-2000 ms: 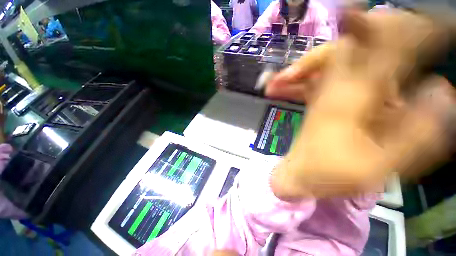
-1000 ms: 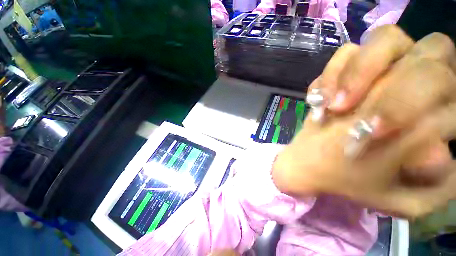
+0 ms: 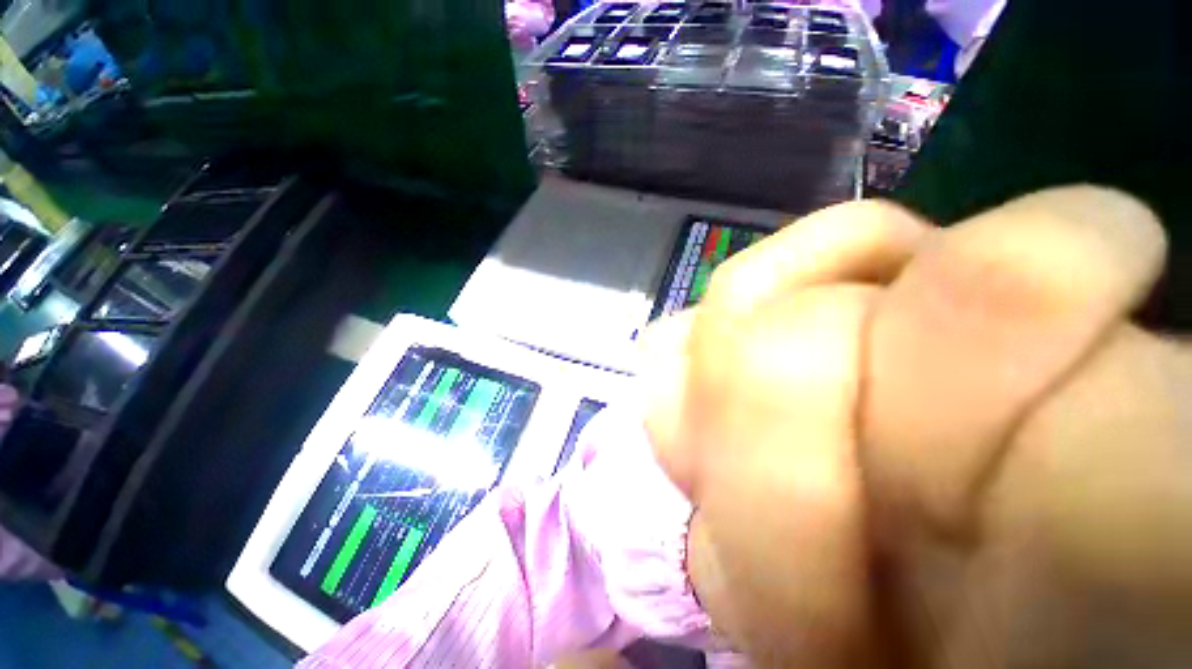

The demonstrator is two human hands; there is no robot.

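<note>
My left hand (image 3: 784,431) and my right hand (image 3: 1046,379) are clasped together, large and blurred at the right, close to the camera; no object shows between them. The pink sleeve (image 3: 575,549) with a gathered cuff leads to my left hand. A lit display unit (image 3: 405,477) with green bars and strong glare lies in a white foam tray (image 3: 281,523), left of the sleeve. Another lit unit (image 3: 706,255) with green and red bars lies behind, partly hidden by my hands. A dark unit edge (image 3: 579,429) shows beside the sleeve.
Clear plastic blister trays (image 3: 706,118) with small dark parts stand stacked behind the foam trays. Black partitioned trays (image 3: 170,340) stand at the left. Dark green partitions (image 3: 379,92) rise at left and right. Parts of people in pink show at the top edge.
The clasped hands have moved lower and nearer the camera, with the fingers shifted from their earlier raised position. The view has shifted, so trays and blister stack sit slightly higher and further left.
</note>
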